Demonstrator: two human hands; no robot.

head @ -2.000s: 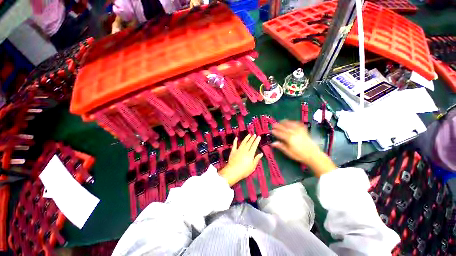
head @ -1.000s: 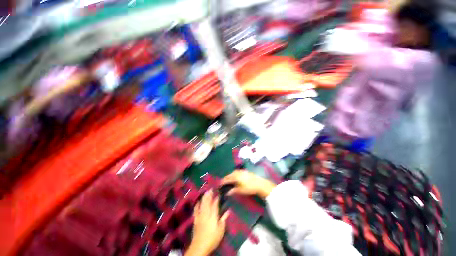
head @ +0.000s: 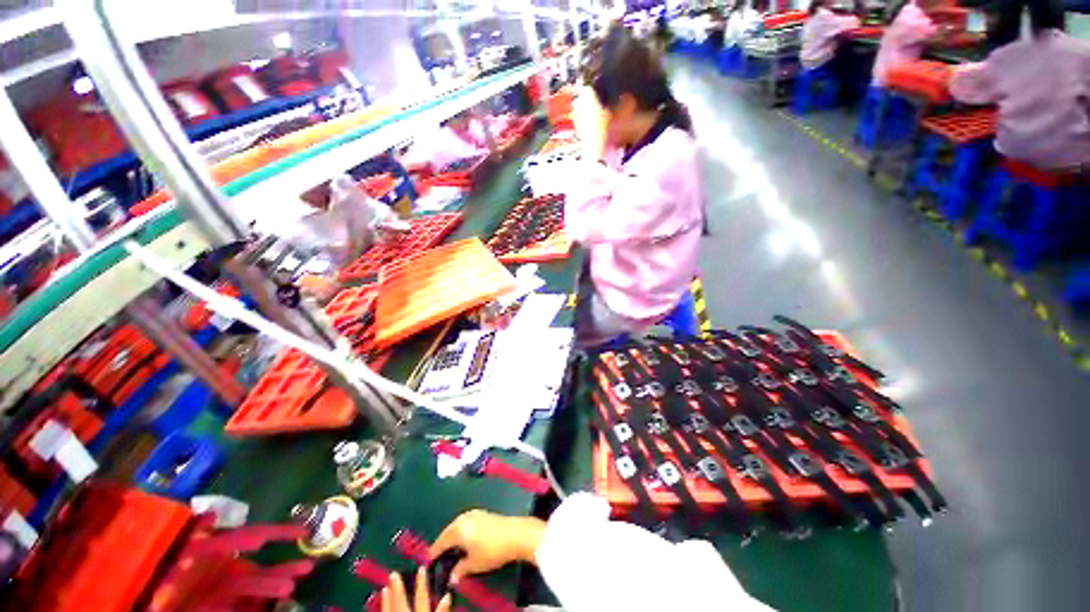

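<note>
My right hand (head: 488, 544) is at the bottom centre, fingers curled over the dark case of a red watch (head: 442, 571) lying on the green bench. My left hand (head: 412, 594) is just left of it, only its fingers showing, the rest cut off by the bottom edge; whether it holds anything is hidden. Crimson strap ends show beside the hands. At the lower left, more crimson straps (head: 239, 562) hang out from an orange-red tray (head: 102, 556). Another red strap (head: 514, 473) lies near the papers.
Two small round clear containers (head: 362, 466) stand by a metal post (head: 299, 313). White papers (head: 514, 383) and a grey keypad device lie beyond. A tray of black watches (head: 741, 424) is at right. A person in pink (head: 651, 227) sits beyond it. Orange trays (head: 442, 285) lie farther up the bench.
The view has swung up and to the right, so the aisle and black watches show more fully. The rows of red watches have mostly left the picture. My hands remain close together.
</note>
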